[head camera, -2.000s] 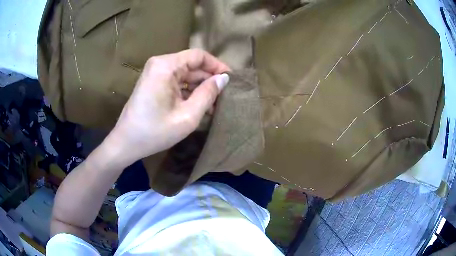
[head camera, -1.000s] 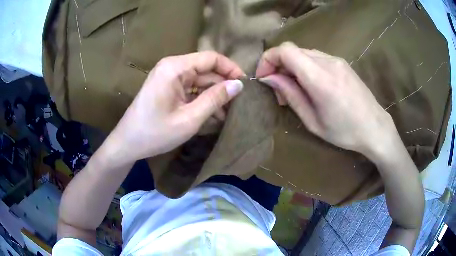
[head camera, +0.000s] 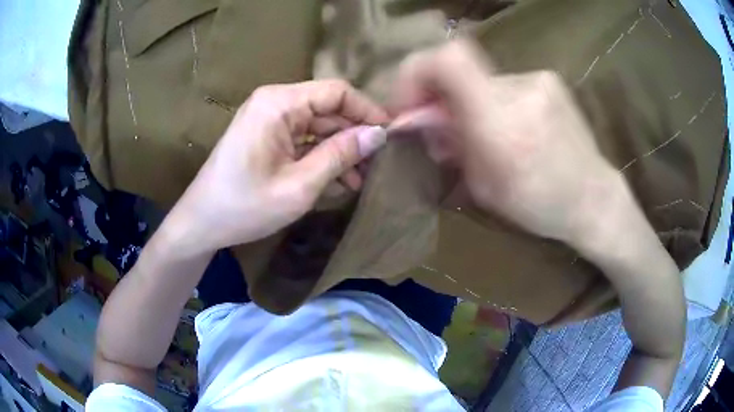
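Note:
The brown jacket [head camera: 523, 265] lies spread in front of me with white basting stitches on both sides. My left hand [head camera: 278, 165] pinches the edge of a greyer brown strip, the undercollar or facing [head camera: 394, 217], between thumb and index finger. A thin gold ring shows on this hand. My right hand [head camera: 515, 137] is blurred, its fingertips touching or very near the left fingertips at the same edge. The right fingers are pinched together; no needle can be made out in this frame. Shiny lining [head camera: 362, 48] shows behind the hands.
The white table cloth [head camera: 36, 60] shows at the upper left and along the right edge. The wearer's white shirt [head camera: 322, 354] is just below the jacket. Cluttered dark and coloured items lie at the lower left. Grey patterned floor [head camera: 555, 354] shows at the lower right.
My right hand has come in from out of view to the strip's edge, where a small glint showed at its fingertips. It has since moved slightly left and blurred. My left hand keeps its pinch.

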